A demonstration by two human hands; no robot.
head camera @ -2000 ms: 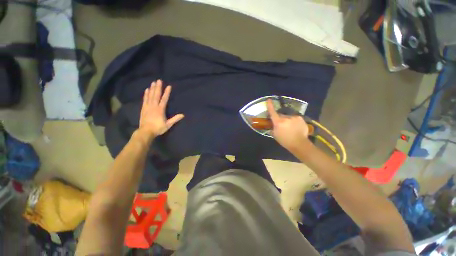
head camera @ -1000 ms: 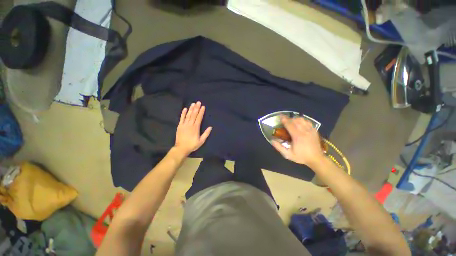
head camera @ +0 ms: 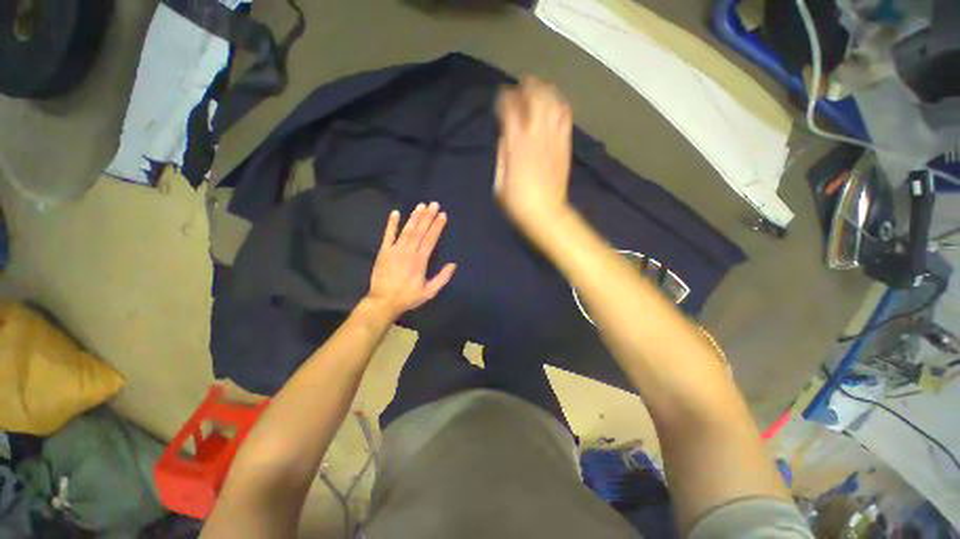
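The dark navy garment (head camera: 474,242) lies spread on the brownish-olive table in front of me. My left hand (head camera: 408,263) lies flat on its middle, fingers apart, holding nothing. My right hand (head camera: 535,147) is blurred over the garment's far part, off the iron; I cannot tell if it touches the cloth. The iron (head camera: 663,280) stands on the right part of the garment, mostly hidden under my right forearm. Its plate edge and a bit of yellow cord show.
White and cream paper patterns (head camera: 684,105) lie at the far edge, with small snips (head camera: 771,226). A second iron (head camera: 879,226) is at far right. A large black tape roll (head camera: 47,47) and white board (head camera: 168,84) are at far left. A red stool (head camera: 200,463) is below the table edge.
My right hand has let go of the iron and moved away and to the left over the garment. My left hand stays flat on the cloth. The view has shifted.
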